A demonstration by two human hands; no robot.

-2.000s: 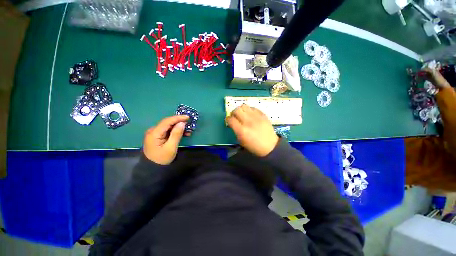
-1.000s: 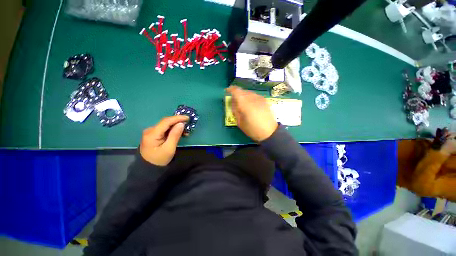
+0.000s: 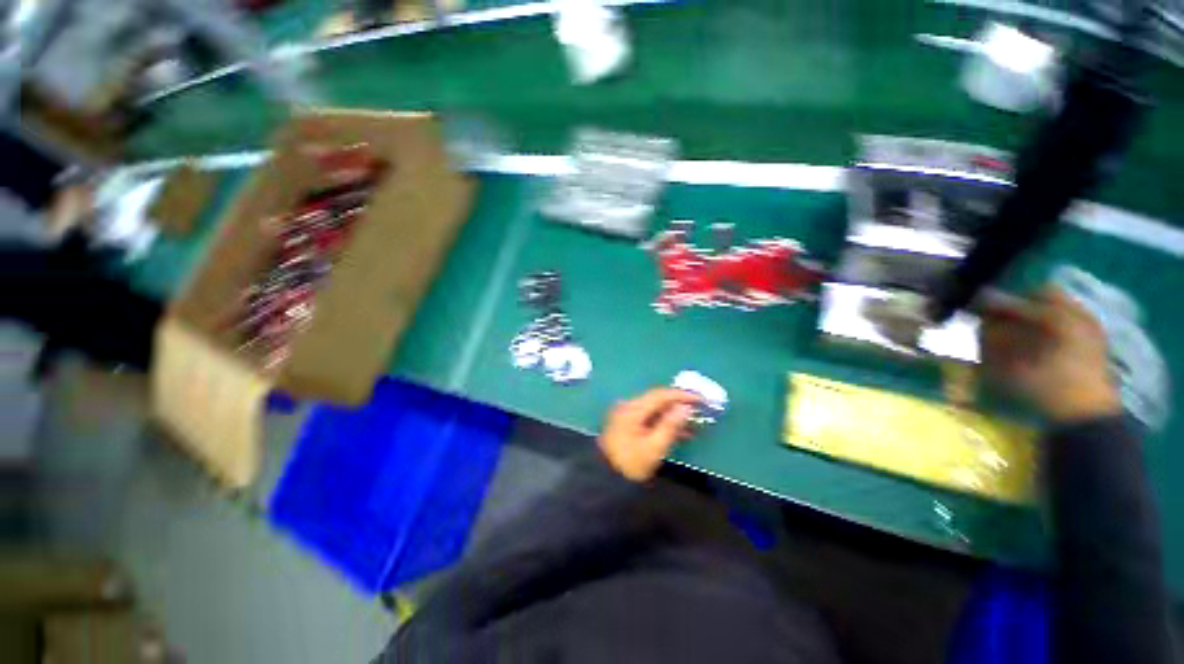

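The head view is blurred. My left hand [image 3: 641,433] grips a small circuit board [image 3: 703,389] by its edge, low over the green mat near the front edge. The board looks white and dark. My right hand [image 3: 1067,357] is raised at the right, beside the screw feeder [image 3: 896,322] and just right of the lower end of the black electric screwdriver [image 3: 1039,182]. Its fingers point left; blur hides whether they hold anything. The yellow jig [image 3: 896,432] lies in front of the feeder.
Red lead wires [image 3: 734,272] lie heaped behind the board. More circuit boards [image 3: 551,350] and a clear blister tray [image 3: 610,182] are further left. A cardboard box [image 3: 422,247] holds red-and-black parts, above a blue bin [image 3: 383,480]. Clear rings [image 3: 1132,350] lie far right.
The view has swung left, bringing the cardboard box into sight. My right hand has moved from the jig to the right side of the feeder. My left hand still holds the board.
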